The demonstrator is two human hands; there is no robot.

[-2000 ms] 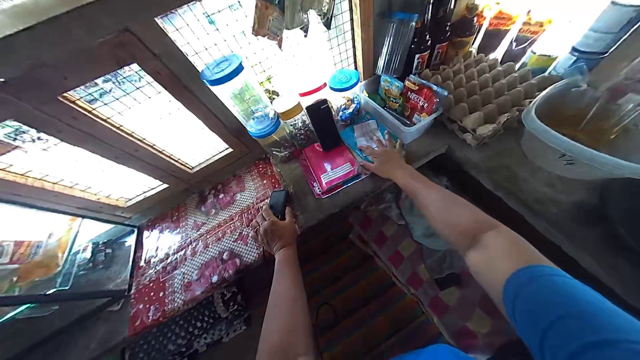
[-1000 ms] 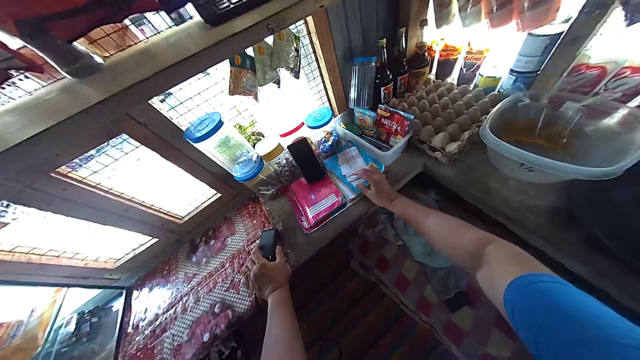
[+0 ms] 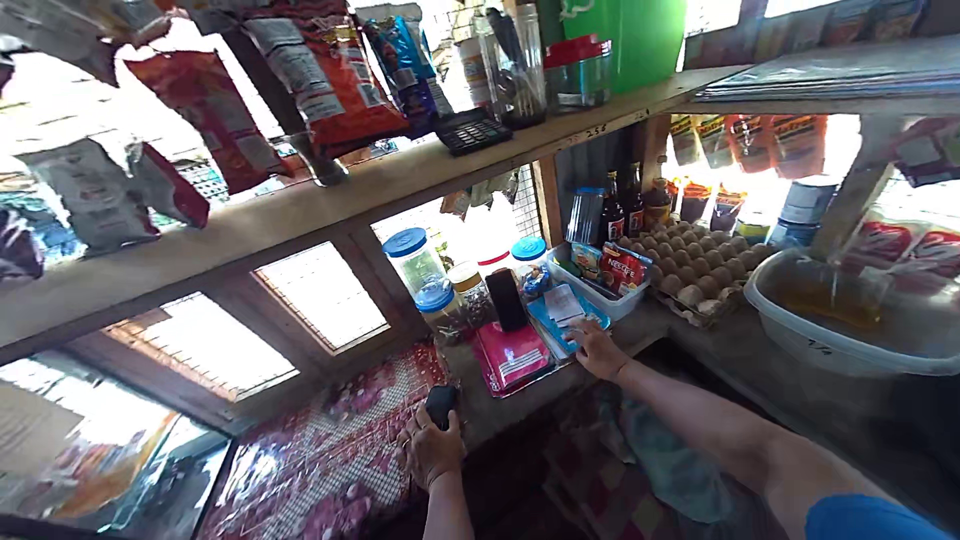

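Observation:
My left hand (image 3: pixel 433 446) is closed around a small black device (image 3: pixel 441 405), at the edge of the red patterned cover (image 3: pixel 352 427). With fingers spread, my right hand (image 3: pixel 598 351) rests at the lower edge of a blue notebook (image 3: pixel 553 324); whether it grips the notebook I cannot tell. White paper slips (image 3: pixel 562 304) lie on the notebook. Left of it is a pink notebook (image 3: pixel 514 358), with a dark phone (image 3: pixel 507 300) propped upright behind it against several lidded jars (image 3: pixel 474 296). A plastic tub of sachets (image 3: pixel 611 300) stands behind the blue notebook.
Egg trays (image 3: pixel 694 274) and a large plastic basin (image 3: pixel 847 330) stand to the right, with dark bottles (image 3: pixel 613 210) behind. A wooden shelf (image 3: pixel 360 202) crosses above, carrying a calculator (image 3: pixel 472 133) and jars. Snack packets (image 3: pixel 210 112) hang at upper left; a glass case (image 3: pixel 112 450) is at lower left.
The view has tilted up, bringing the upper shelf into sight. My right hand has drawn back from the top of the blue notebook to its lower edge. My left hand still holds the black device.

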